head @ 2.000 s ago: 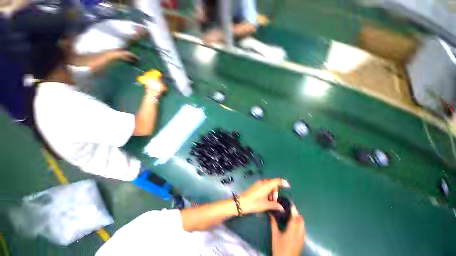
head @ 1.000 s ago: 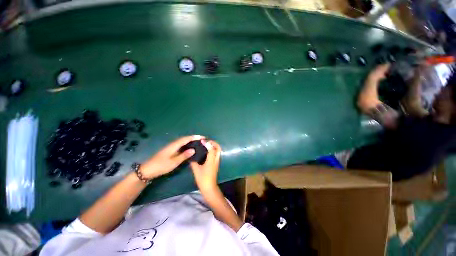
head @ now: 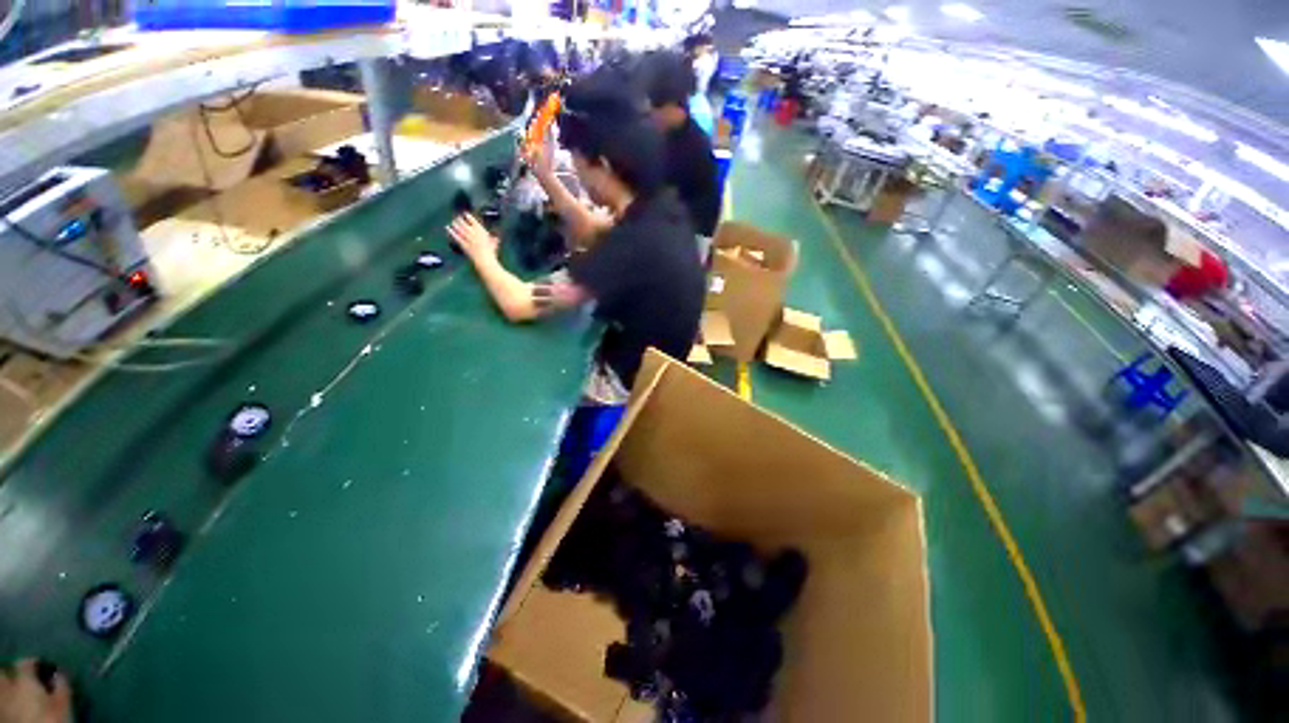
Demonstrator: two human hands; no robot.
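My left hand [head: 31, 698] shows only in part, cut off by the bottom left corner, with a dark spot at its fingertips; whether it holds something I cannot tell. My right hand is out of the picture. Near the left hand a white-faced unit [head: 106, 610] lies face up on the green bench [head: 354, 523]. A dark unit [head: 156, 540] lies beyond it, and more white-faced units [head: 249, 421] and dark ones run in a row up the bench. A large open carton [head: 792, 452] beside the bench holds a heap of black units [head: 707, 607].
A dark-shirted person [head: 636, 269] sits at the far part of the bench with an orange-handled tool [head: 540, 130]. Smaller cartons [head: 803, 346] stand on the floor behind. A grey machine [head: 78, 261] stands across the bench at left. A yellow line crosses the green floor.
The view has swung right towards the carton and aisle. The small-parts heap and my right hand have left the picture. The round black unit held in both hands no longer shows clearly.
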